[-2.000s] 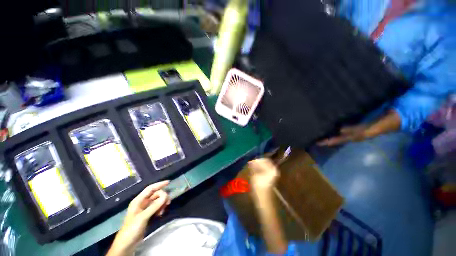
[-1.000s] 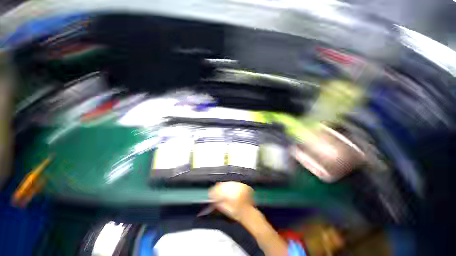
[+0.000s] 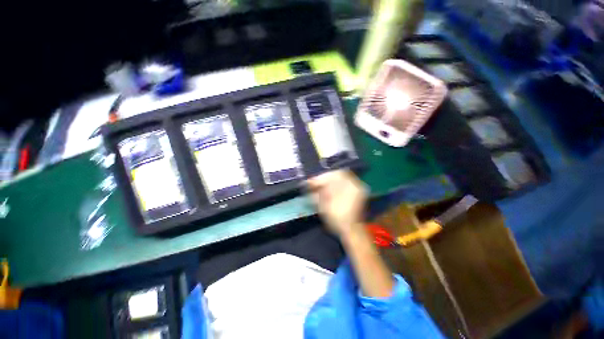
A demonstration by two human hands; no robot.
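A black foam tray [image 3: 228, 210] lies slightly tilted on the green mat, with several open-backed phones in its pockets, such as the leftmost phone [image 3: 155, 175] and the rightmost phone [image 3: 326, 132]. They show dark tops and pale batteries with yellow edges. My right hand [image 3: 339, 198] is at the tray's front edge, just below the rightmost phone. It is blurred, and whether it holds anything cannot be told. My left hand is out of the picture; only a bit of blue sleeve shows at the bottom.
A pink fan [image 3: 401, 100] stands right of the tray. Another black tray [image 3: 540, 159] lies beyond it. A brown box [image 3: 490, 258] with a yellow-handled tool [image 3: 420, 233] is below right. A lime-green pad [image 3: 281, 69] and crumpled clear film [image 3: 95, 228] lie on the bench.
The view has swung and steadied. My left hand, seen with a clear sheet two seconds ago, is out of view. My right hand has moved from near the box to the tray's front edge.
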